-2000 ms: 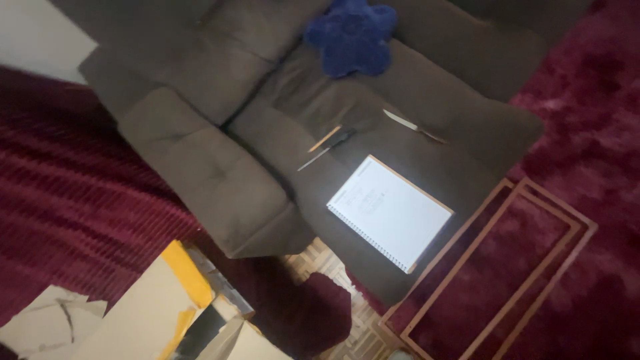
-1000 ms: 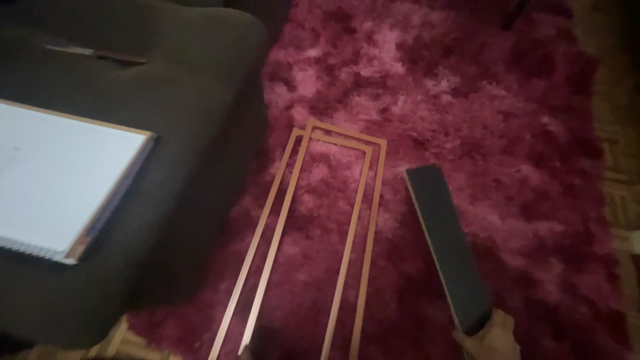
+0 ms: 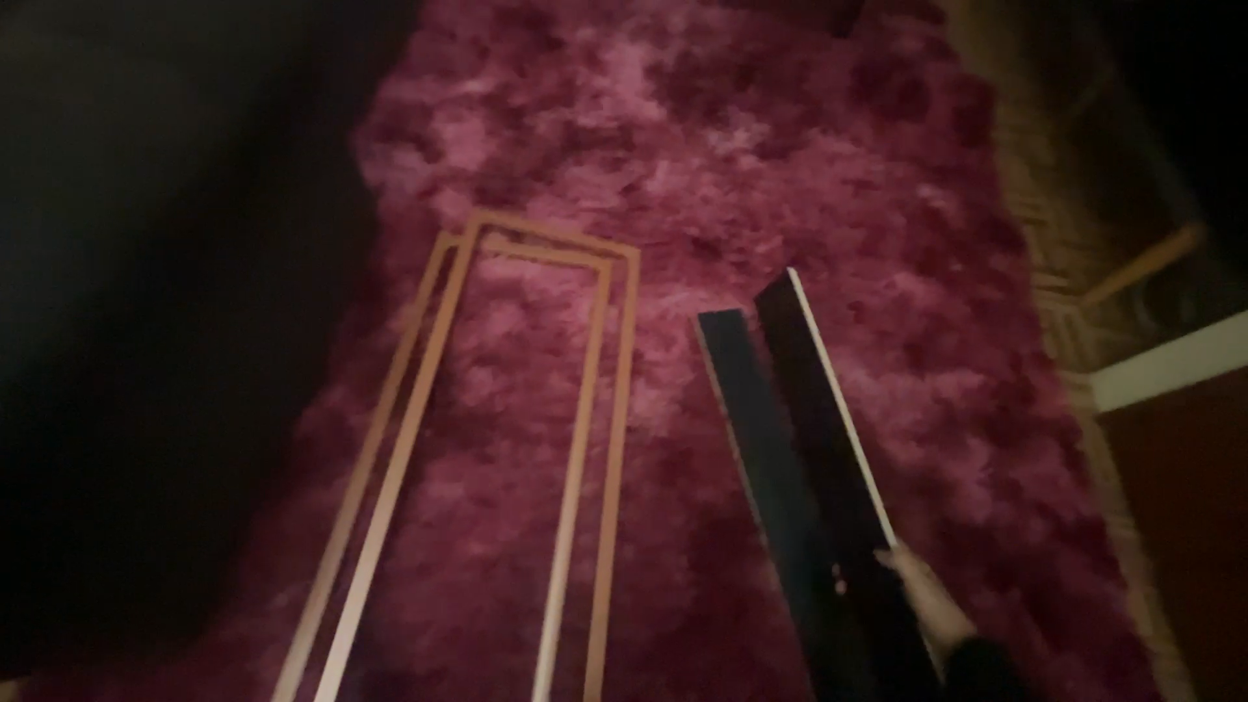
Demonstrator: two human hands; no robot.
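Observation:
My right hand (image 3: 926,595) grips the right edge of a long dark board (image 3: 829,419) with a pale edge, tilted up from the rug. Just left of it, a second long dark panel (image 3: 751,429) with a thin light edge runs alongside; whether the two are joined cannot be told. Further left, two narrow rectangular frames (image 3: 625,390), orange-brown and perhaps wooden, overlap each other on the rug. Their near ends run out of view. My left hand is not visible. The picture is dim and blurred.
A shaggy crimson rug (image 3: 682,127) lies under the frames and panels. The dark sofa (image 3: 146,292) fills the left side. Parquet floor (image 3: 1033,214) runs along the right, with a dark red-brown object with a white edge (image 3: 1170,361) beside it.
The view has swung from the sofa to the rug. A second ago one dark panel showed at my right hand; now two long dark faces show, the right one raised on edge in my grip.

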